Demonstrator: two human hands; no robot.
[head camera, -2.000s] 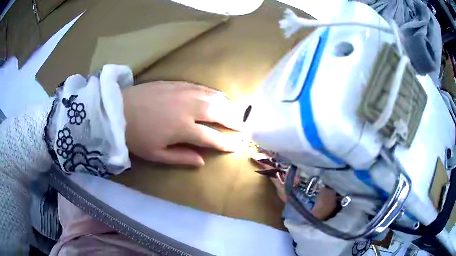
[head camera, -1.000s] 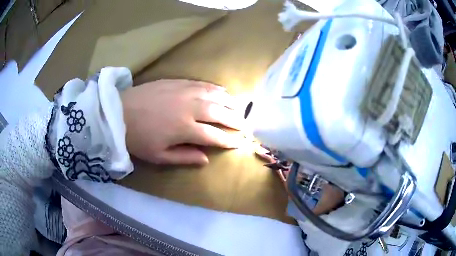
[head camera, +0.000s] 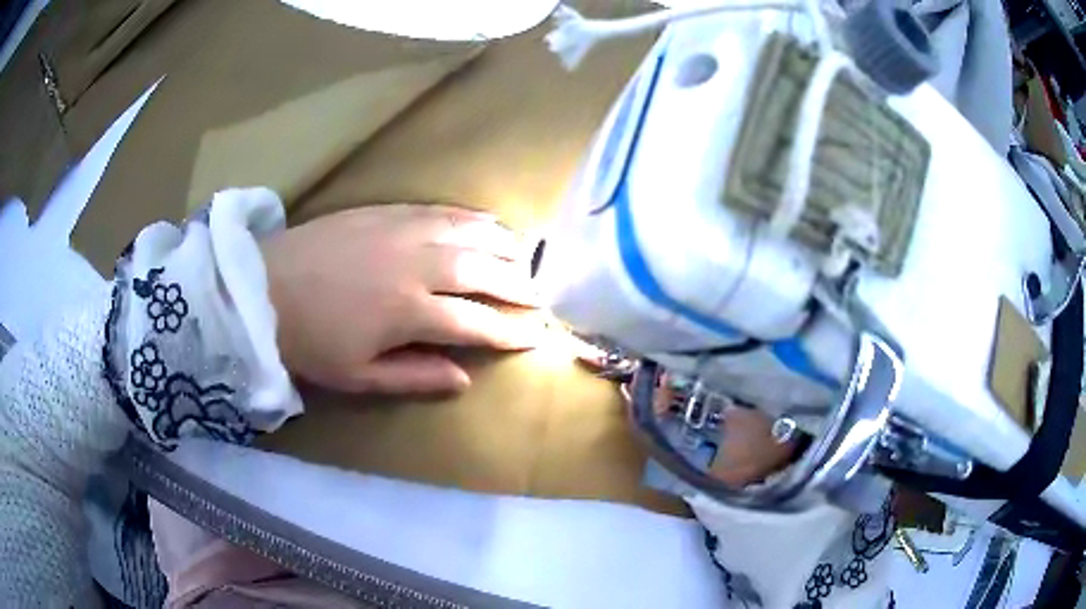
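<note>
A brown garment panel (head camera: 476, 440) lies flat on the white table under the sewing machine head (head camera: 703, 238). My left hand (head camera: 381, 297) lies flat on the panel, palm down, fingers slightly apart, fingertips at the bright light beside the head. My right hand (head camera: 750, 446) is below the head, partly hidden behind the bracket loop and foot parts. Dark blades of the thread snips (head camera: 605, 360) show at its fingers, close to the lit spot; their handle is hidden. The needle area is hidden by the head and glare.
A dark and chrome bracket loop (head camera: 852, 434) hangs off the head. A folded cloth pad (head camera: 828, 149) is tied on with white cord. The ruler-marked table edge (head camera: 274, 535) runs in front of my lap. A thin brass-coloured tool (head camera: 911, 550) lies at lower right. A metal zipper (head camera: 50, 83) shows at upper left.
The view has shifted, so the machine head sits further left in the picture. My left hand stays flat on the panel. The snips' blades are closer to the lit spot and show less.
</note>
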